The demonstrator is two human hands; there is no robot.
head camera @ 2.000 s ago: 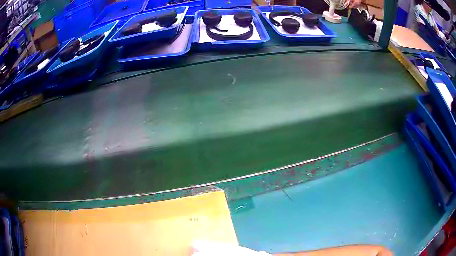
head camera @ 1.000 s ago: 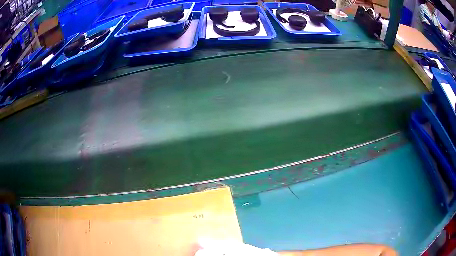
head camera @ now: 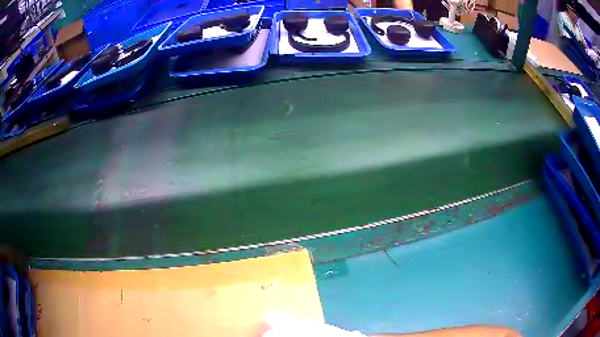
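Observation:
My right hand (head camera: 309,327), in a white glove, lies at the bottom edge over the right part of the tan bench board (head camera: 164,299). Its bare forearm comes in from the right. The glove is overexposed and cut off by the edge, so its fingers and anything in them cannot be made out. My left hand is not in view. The dark green conveyor belt (head camera: 263,158) crosses the view beyond the board.
Blue trays with black headphones stand on the ledge beyond the belt, one tray (head camera: 320,58) near the middle. Stacked blue trays (head camera: 571,217) stand at the right, others (head camera: 16,303) at the lower left. The teal surface (head camera: 454,270) is right of the board. A small fan (head camera: 454,14) is at the back.
The view has shifted slightly, so the trays and board appear a little further right. My right hand stays at the bottom edge and shows slightly less. Marks on the belt have moved left.

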